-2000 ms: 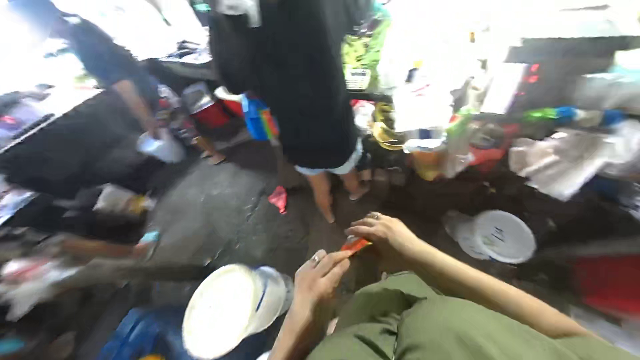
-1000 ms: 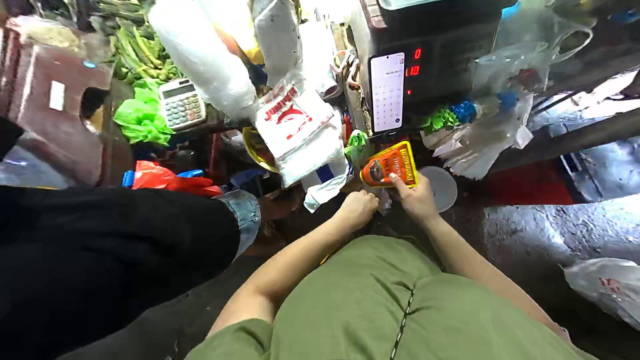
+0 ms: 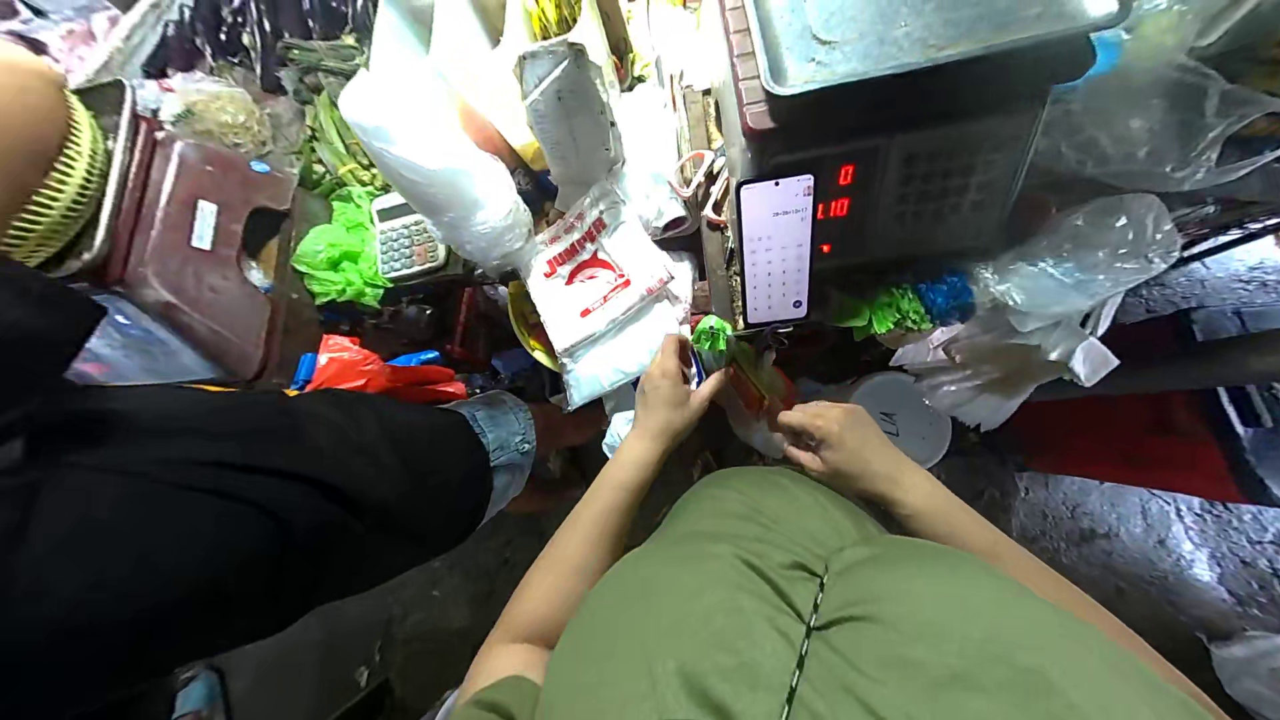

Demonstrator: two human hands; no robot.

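My left hand (image 3: 672, 395) is at the lower right corner of a pack of white plastic bags (image 3: 605, 285), fingers bent against hanging bags; whether it grips anything cannot be made out. To its right, my right hand (image 3: 835, 440) has its fingers curled at the edge of a clear plastic bag (image 3: 755, 425). A red and yellow packet (image 3: 752, 388) shows dimly within or behind that plastic, between the two hands. Just above them hangs a bunched green plastic bag (image 3: 712, 335). A phone (image 3: 777, 250) with a calculator on its screen stands against a digital scale (image 3: 900, 200).
A calculator (image 3: 408, 237) lies by green plastic bags (image 3: 345, 250) and vegetables at the left. Red plastic bags (image 3: 375, 370) hang below. Another person in black clothing (image 3: 250, 490) stands close on the left. A round white lid (image 3: 905, 415) is low behind my right hand.
The red and yellow packet, held up in my right hand a second ago, is now lower, amid plastic between my hands. My left hand has moved up to the hanging bags.
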